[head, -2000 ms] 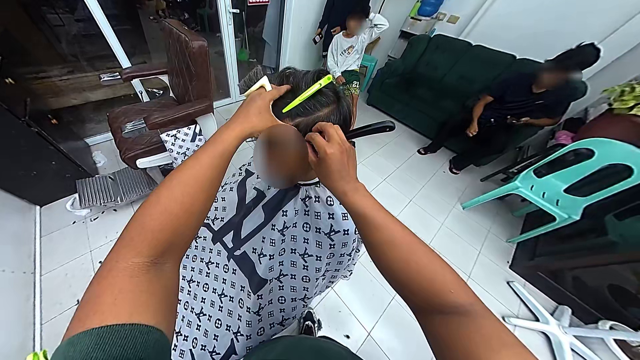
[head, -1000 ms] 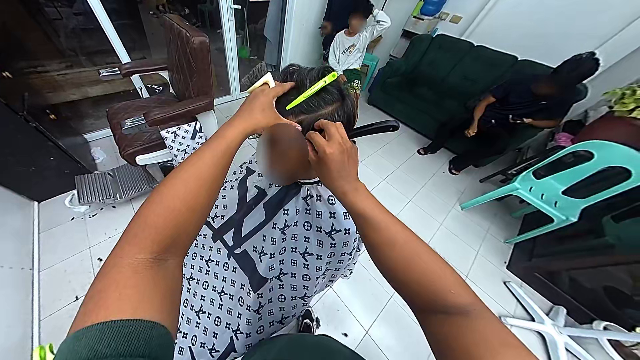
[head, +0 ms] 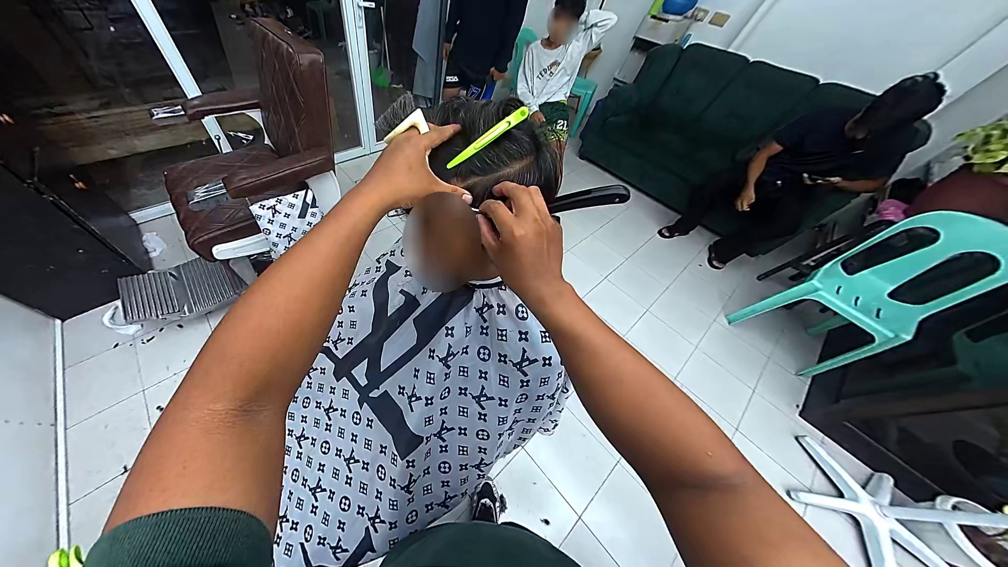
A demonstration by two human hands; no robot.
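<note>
A seated person wears a white barber's cape (head: 441, 378) with a dark pattern. A bright yellow-green hair clip (head: 488, 138) sits in the dark hair (head: 512, 161). At the forehead, my left hand (head: 413, 165) rests with its thumb near the hairline and holds a small cream-coloured object (head: 407, 124) with a brush-like end, perhaps a brush. My right hand (head: 524, 232) is at the side of the head, gripping a straight razor whose black handle (head: 591, 198) sticks out to the right. The razor's blade is mostly hidden by my fingers.
A brown barber chair (head: 291, 94) with a metal footrest (head: 183, 295) stands at left. Behind are a dark green sofa (head: 709, 110) with a seated person (head: 835, 150), and other people near the glass door. A teal plastic chair (head: 882, 291) and a white chair base (head: 874, 504) are at right.
</note>
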